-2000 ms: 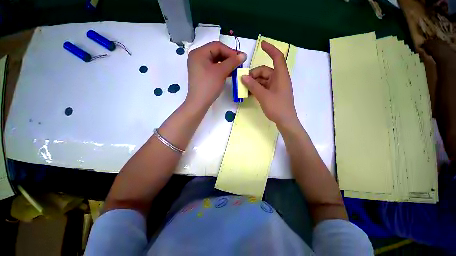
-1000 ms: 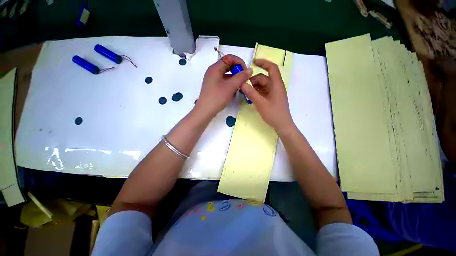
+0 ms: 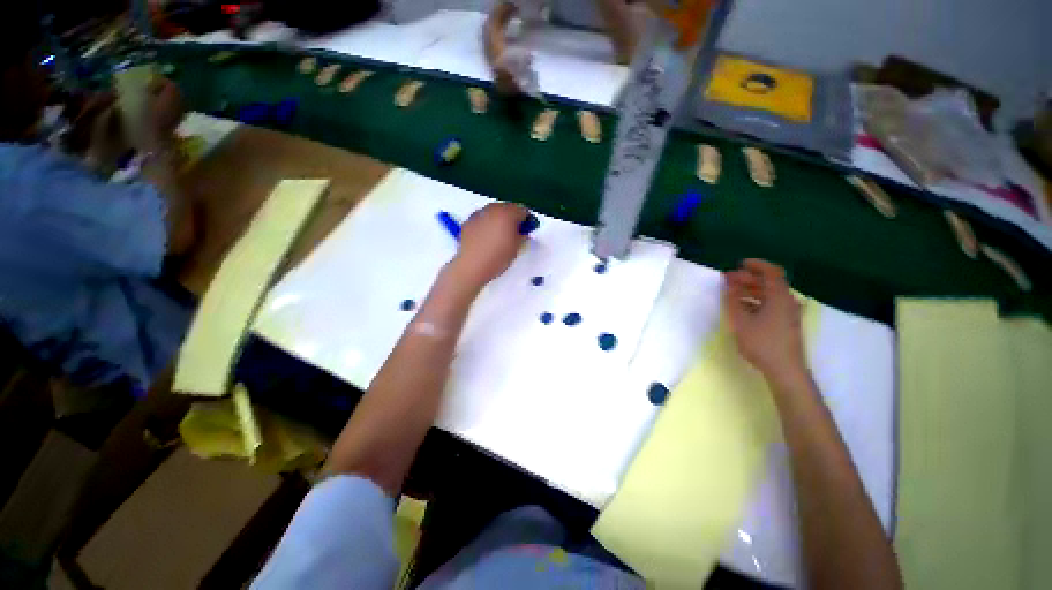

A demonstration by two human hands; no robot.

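Observation:
My left hand (image 3: 490, 244) is over the upper left part of the white sheet (image 3: 496, 403). One blue battery pack (image 3: 450, 225) shows left of its fingers, and blue with a dark end (image 3: 528, 224) shows at their right side; whether the fingers grip it is unclear. My right hand (image 3: 764, 317) is above the far end of the pale yellow adhesive strip (image 3: 692, 461), fingers curled. A small pale spot shows at its fingers, too blurred to name. A blurred blue battery pack (image 3: 686, 207) lies on the green belt, right of the metal post.
The grey post (image 3: 635, 161) stands at the sheet's far edge. Dark discs (image 3: 607, 342) dot the sheet. The belt (image 3: 369, 110) carries tan pieces and another blue pack (image 3: 448, 151). Yellow sheets (image 3: 952, 438) lie at right, a spare strip (image 3: 248, 288) at left. Another person (image 3: 75, 254) sits at left.
My hands have moved apart, the left one leftward to the packs on the sheet. The pack held between them is gone from there. The view has swung up and left, showing more of the belt.

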